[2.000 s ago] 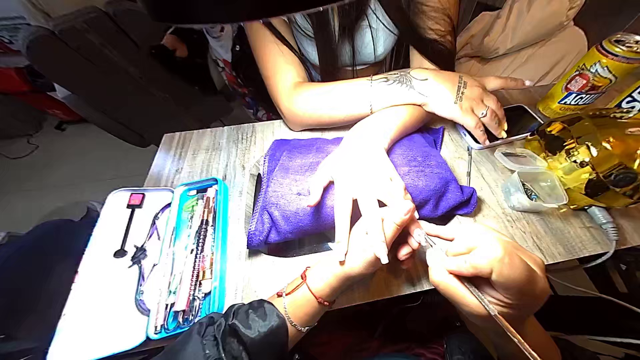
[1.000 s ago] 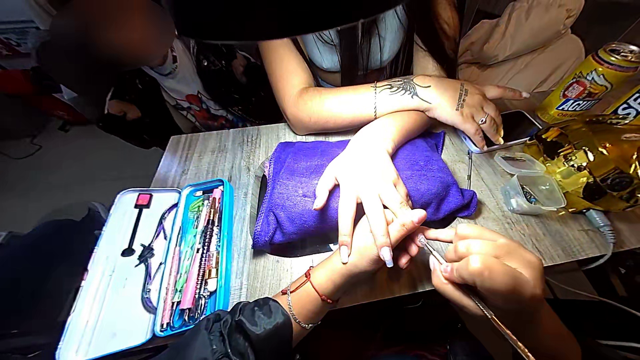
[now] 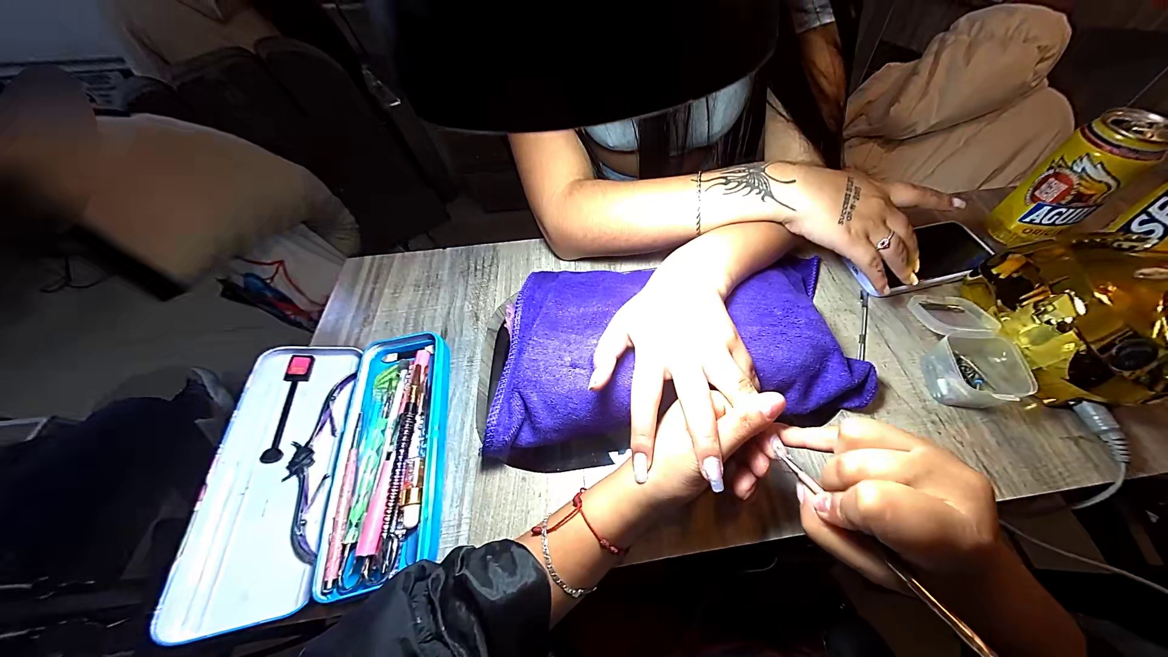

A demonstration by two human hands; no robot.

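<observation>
My left hand (image 3: pixel 698 447), with a red cord and a silver chain at the wrist, holds fingers of another person's hand (image 3: pixel 684 338), which lies spread over a purple towel (image 3: pixel 566 365). My right hand (image 3: pixel 899 493) grips a slim brush-like tool (image 3: pixel 926 598) with a gold-toned handle; its tip is at a fingernail of the held hand, just right of my left thumb. Pale polish or gel shows on two of the long nails. Exactly how my left fingers close beneath the held fingers is hidden.
An open blue pencil tin (image 3: pixel 438 456) of brushes and tools lies left. At right are a small plastic container (image 3: pixel 981 370), a phone (image 3: pixel 949 251) under the person's other hand, a yellow can (image 3: pixel 1077 178), crumpled gold film (image 3: pixel 1086 319) and a cable plug (image 3: pixel 1100 424). A dark lamp-like shape (image 3: pixel 593 55) hangs above.
Both my hands keep nearly the same place at the other person's fingers. At the far left, a blurred person has moved, with an arm now reaching across the upper left.
</observation>
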